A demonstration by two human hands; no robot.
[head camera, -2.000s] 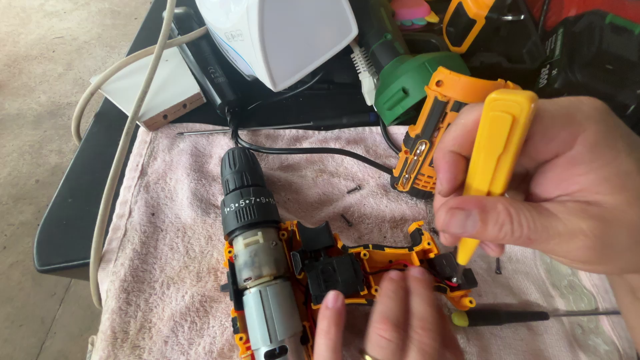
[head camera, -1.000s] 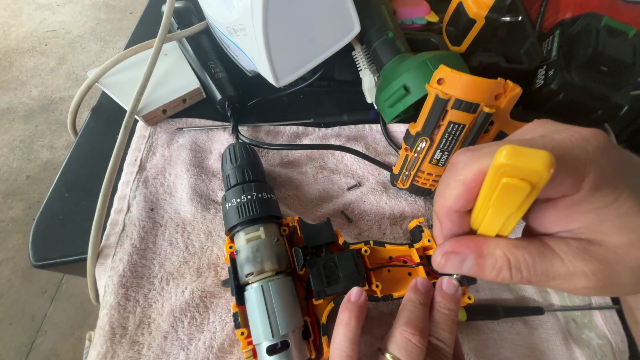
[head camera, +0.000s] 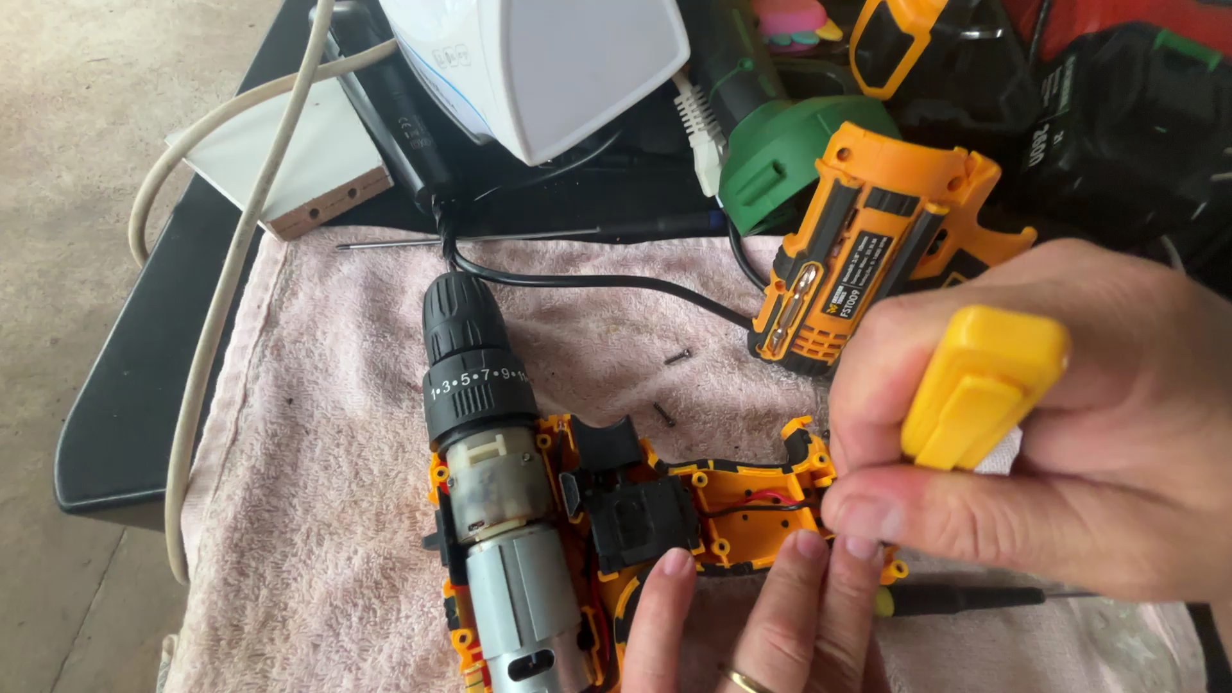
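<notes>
An opened cordless drill lies on a pink towel (head camera: 318, 385), its black chuck (head camera: 467, 322), silver motor (head camera: 527, 602) and black trigger switch (head camera: 640, 520) seated in an orange half housing (head camera: 746, 525). Red and black wires run along the handle. My left hand (head camera: 770, 626), wearing a ring, rests its fingertips on the handle's lower edge. My right hand (head camera: 1001, 462) grips a yellow plastic-handled tool (head camera: 982, 390) at the handle's base; its tip is hidden by the fingers. The other orange housing half (head camera: 866, 260) lies above. Two small screws (head camera: 680, 356) sit on the towel.
A screwdriver with a black handle (head camera: 962, 601) lies right of the drill, another screwdriver (head camera: 472, 239) along the towel's top. Behind are a white appliance (head camera: 587, 77), a green and black tool (head camera: 799, 159), a black battery (head camera: 1126, 144) and a white block (head camera: 289, 159). A pale cable hangs at left.
The yellow tool has tilted, its top end now facing the view more. My right hand has come down over the handle's base, and my left fingers have shifted right along the housing.
</notes>
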